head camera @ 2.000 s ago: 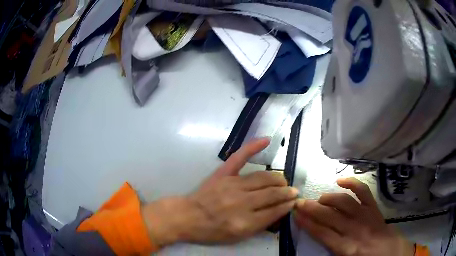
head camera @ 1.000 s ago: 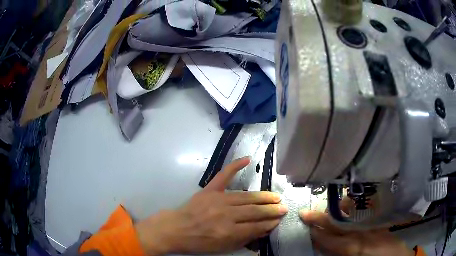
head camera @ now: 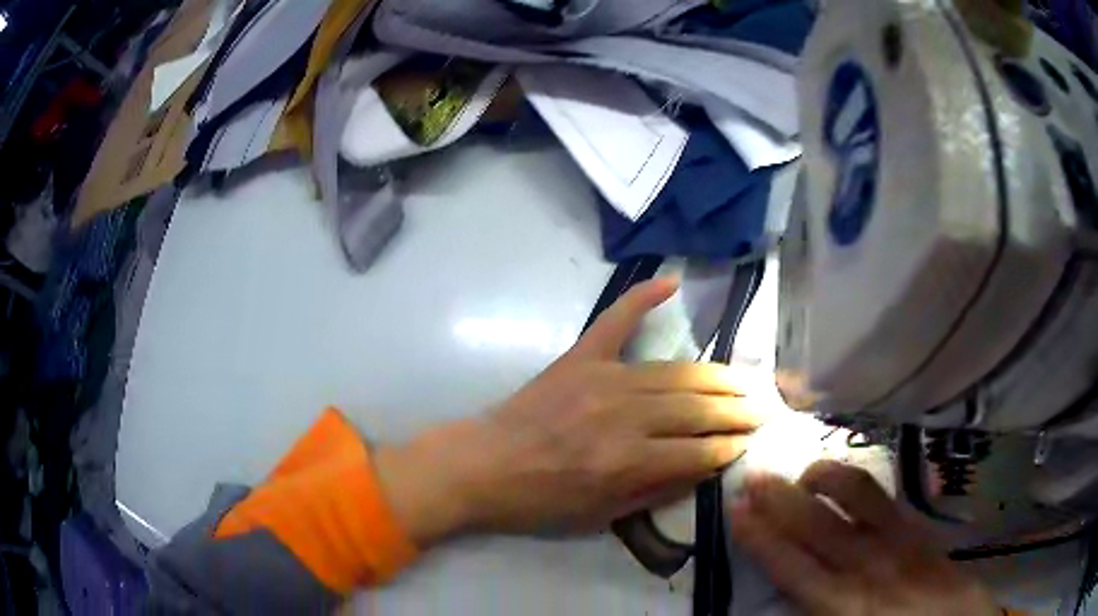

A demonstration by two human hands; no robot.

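A long strip with black edging (head camera: 713,554) runs up the table beside the machine head and passes under my left hand. Its grey band (head camera: 749,587) shows low, beside my right hand. My left hand (head camera: 590,433) lies flat across the strip, thumb spread, fingertips at the lit area. My right hand (head camera: 843,542) is blurred, fingers bent over the band just right of the black edge; its grip is unclear. A second dark strip (head camera: 620,291) lies partly under my left thumb. A dark curved loop (head camera: 656,548), perhaps a scissor handle, shows below my left hand.
The cream-white machine head (head camera: 915,229) stands at right, above my right hand. Tangled grey strips (head camera: 566,48), a stitched white piece (head camera: 626,150) and navy cloth (head camera: 692,199) lie at the back. Brown cardboard (head camera: 133,163) is back left. A purple object (head camera: 96,572) is lower left.
The view has swung, so the machine head sits further right again. My left hand has moved up over the strip, and the dark loop below it now shows. My right fingers have shifted and blurred.
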